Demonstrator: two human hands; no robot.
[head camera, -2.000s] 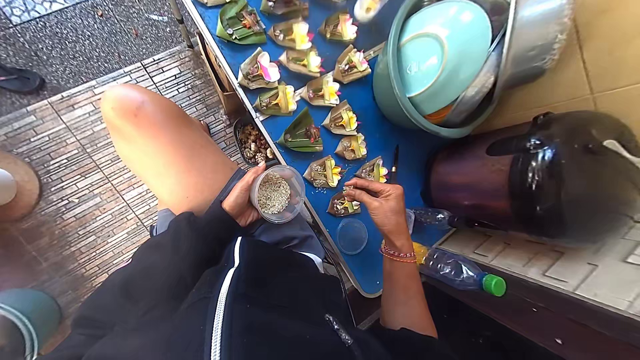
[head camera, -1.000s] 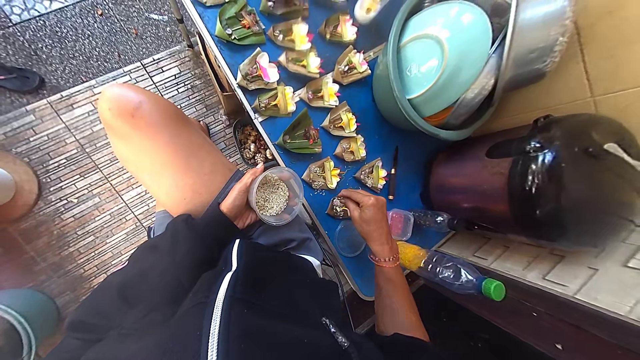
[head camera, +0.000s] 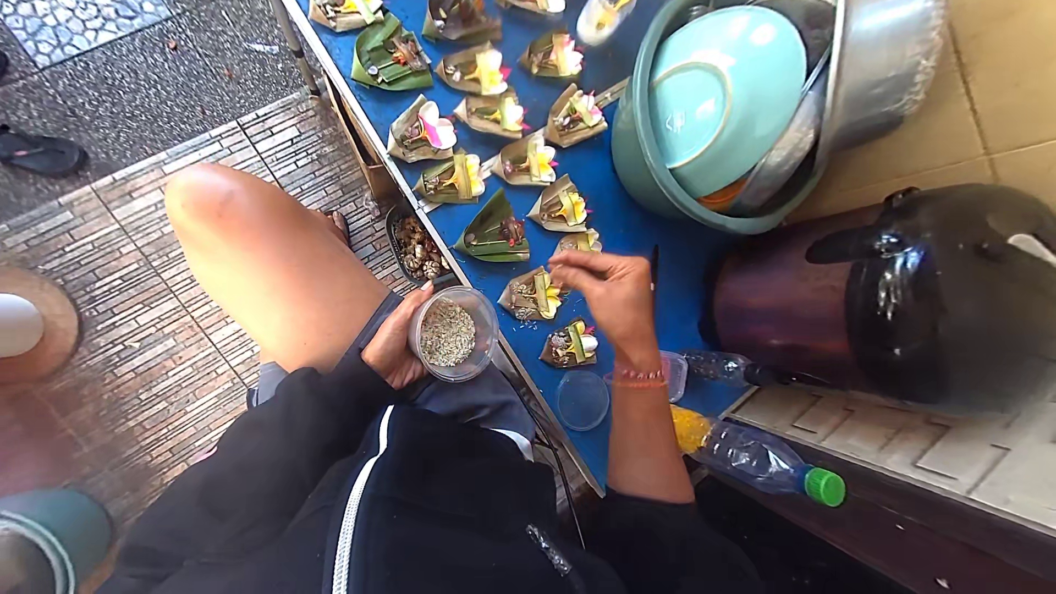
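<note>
My left hand (head camera: 398, 342) holds a round clear plastic tub (head camera: 455, 334) of small pale grains or flakes, tilted at the table's near edge. Over the blue tabletop (head camera: 676, 297), my right hand (head camera: 606, 293) has its thumb and fingertips pinched together; whether grains are between them cannot be told. Its fingertips are just above and beside a folded-leaf offering with a yellow-white flower (head camera: 532, 294). Below that one sits another leaf offering (head camera: 571, 344). Several more stand in loose rows up the table, among them a greener leaf one (head camera: 495, 231). A round clear lid (head camera: 582, 401) lies near the table edge.
A teal basin (head camera: 631, 157) with stacked bowls stands at the table's far side, beside a large dark lidded container (head camera: 792, 305). Near my right forearm lie a green-capped plastic bottle (head camera: 755, 454) and a smaller clear bottle (head camera: 718, 367). A dark tray (head camera: 394, 239) of small brownish pieces is beside the table.
My right hand has moved from the lowest leaf offering up the table to the one above it. My left hand still holds the tub.
</note>
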